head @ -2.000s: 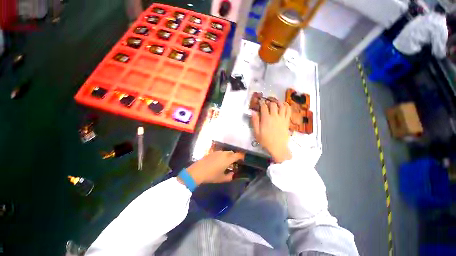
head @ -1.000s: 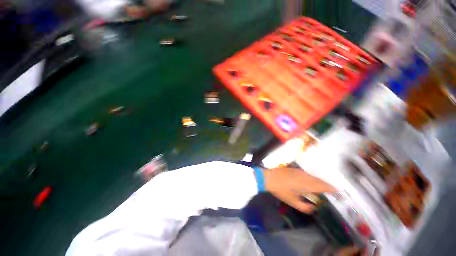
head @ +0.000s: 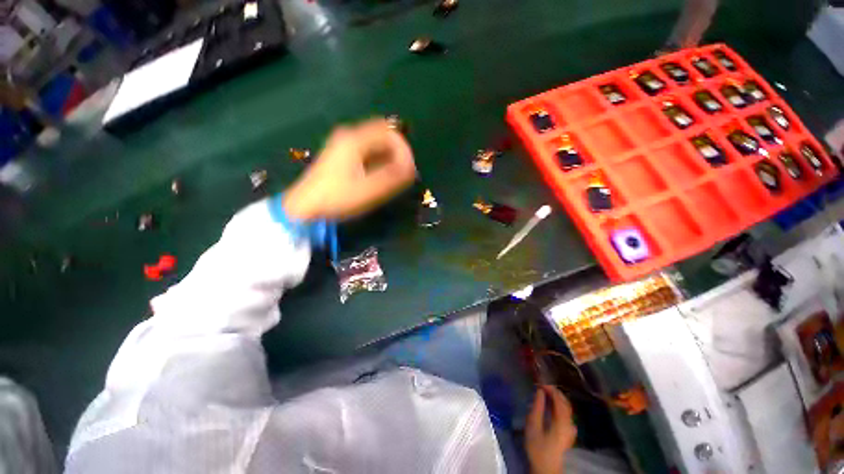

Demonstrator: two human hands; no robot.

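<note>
My left hand [head: 356, 171], with a blue wrist band, is over the green bench, slightly blurred. Its thumb and forefinger curl into a ring. A small dark and pale thing [head: 393, 122] shows at the fingertips; I cannot tell if it is held. Modules with gold tails lie nearby, one dark module [head: 498, 212] beside a slim pale stick [head: 525, 231] and a clear-ended one [head: 428, 209] right of the hand. My right hand [head: 551, 426] is low, below the bench edge beside the press, fingers partly curled; I cannot tell whether it holds anything.
A red-orange tray [head: 666, 243], partly filled with modules, is at right. A gold sheet [head: 611, 315] lies between it and the white press base [head: 662, 370]. A crinkled clear bag [head: 359, 275] and red piece [head: 160, 268] are nearer. A black tray [head: 245, 42] is far left.
The view has swung left. My left hand has moved from the press edge out over the bench. My right hand has left the press bed and is now low beside the press.
</note>
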